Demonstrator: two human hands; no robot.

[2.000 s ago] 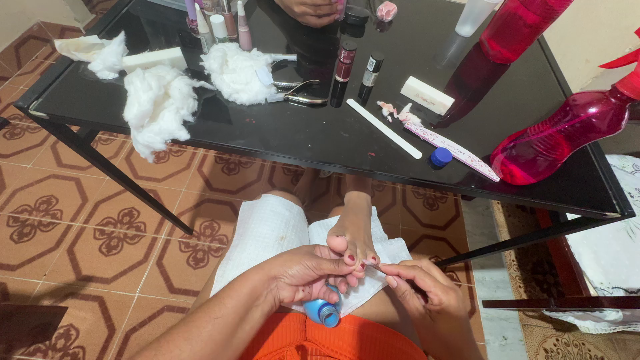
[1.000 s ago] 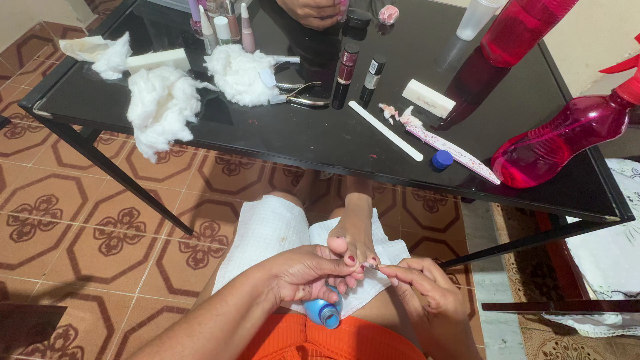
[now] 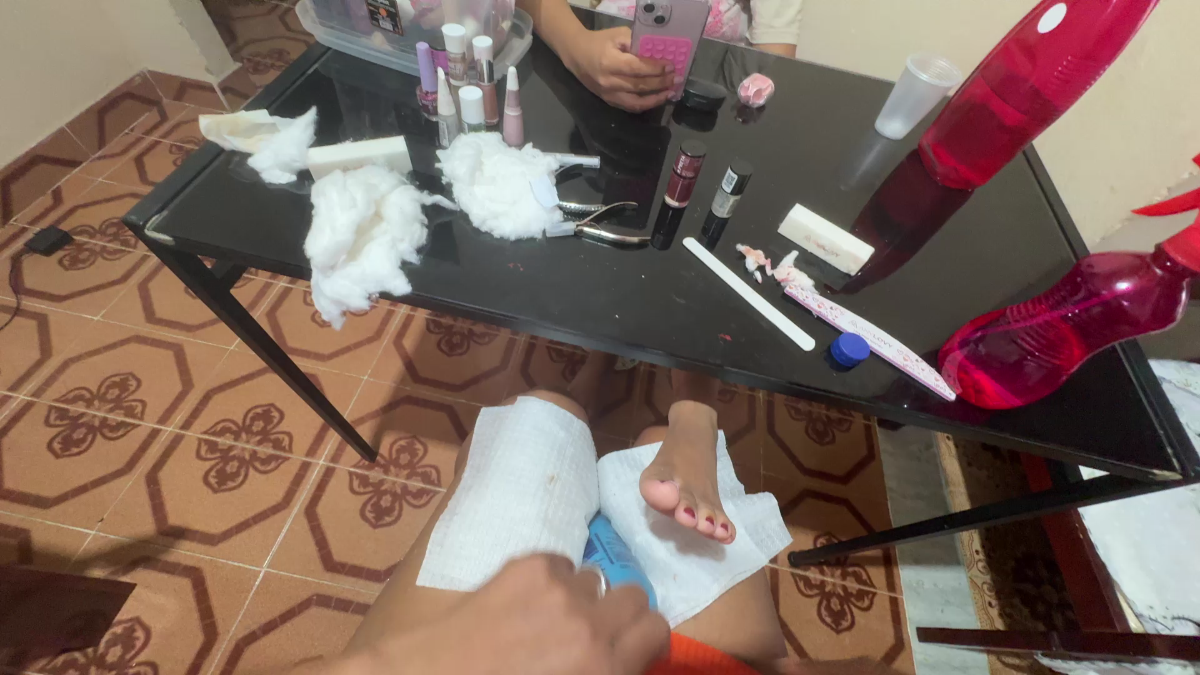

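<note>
My left hand [image 3: 572,614] is blurred at the bottom middle, its fingers curled, beside a blue bottle [image 3: 619,562] between my thighs; whether it holds anything cannot be told. My right hand is not distinguishable; only a sliver of skin shows at the bottom edge. Another person's bare foot [image 3: 689,469] rests over a white cloth [image 3: 750,534] on my right thigh. Dark red polish shows on its smaller toes. A second white cloth [image 3: 516,487] covers my left thigh. On the black table lie metal nippers [image 3: 609,232], a white nail file [image 3: 750,293] and a patterned file [image 3: 872,342].
Cotton [image 3: 366,234], nail polish bottles [image 3: 472,108], a dark red polish bottle [image 3: 684,173], a white buffer block [image 3: 825,239], a blue cap [image 3: 849,350] and a pink spray bottle [image 3: 1059,328] stand or lie on the table [image 3: 562,309]. Across it, another person's hand [image 3: 623,70] holds a phone [image 3: 667,42].
Both my hands have left the foot's toes; the left is now lower, by the blue bottle, and the right has dropped from sight. The view has tilted up somewhat.
</note>
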